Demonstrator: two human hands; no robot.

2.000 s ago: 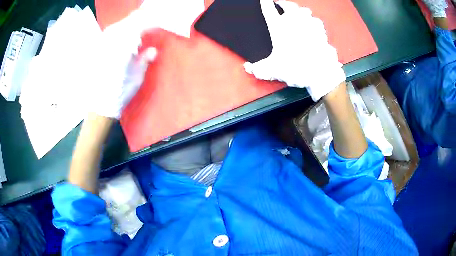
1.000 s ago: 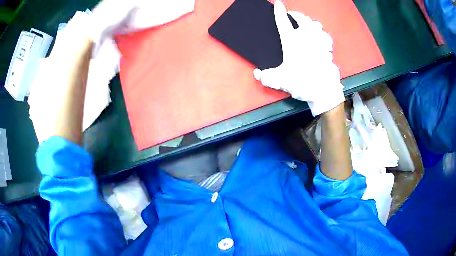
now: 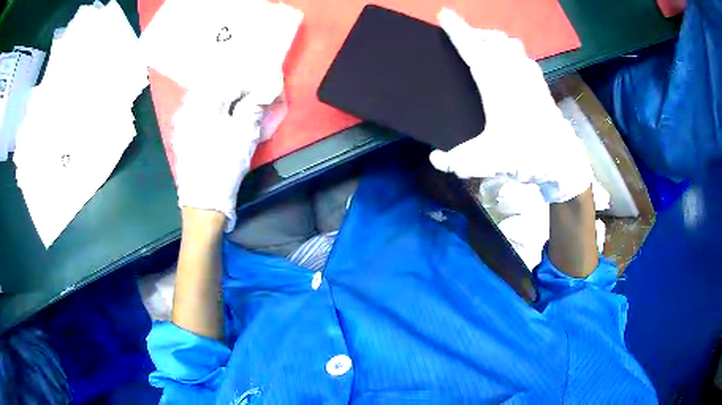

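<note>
A flat black tablet-like device (image 3: 404, 75) lies tilted at the mat's front edge, its near corner reaching past the mat. My gloved right hand (image 3: 522, 119) grips it at its right side, thumb near the near corner. My gloved left hand (image 3: 222, 142) holds a white protective bag (image 3: 214, 39) with a small black mark at its near edge, over the left part of the red-orange mat (image 3: 317, 130). The bag and the device are apart. A fanned stack of white bags (image 3: 75, 119) lies left of the mat.
A white printed box (image 3: 16, 87) stands at the far left on the dark green bench (image 3: 119, 210). An open brown carton (image 3: 629, 182) with crumpled white material is below the bench edge at right. A person's blue sleeve (image 3: 657, 87) is at the upper right.
My left hand has come back from the upper left with the bag, nearer to me and to the right. My right hand and the device have moved nearer to the bench's front edge.
</note>
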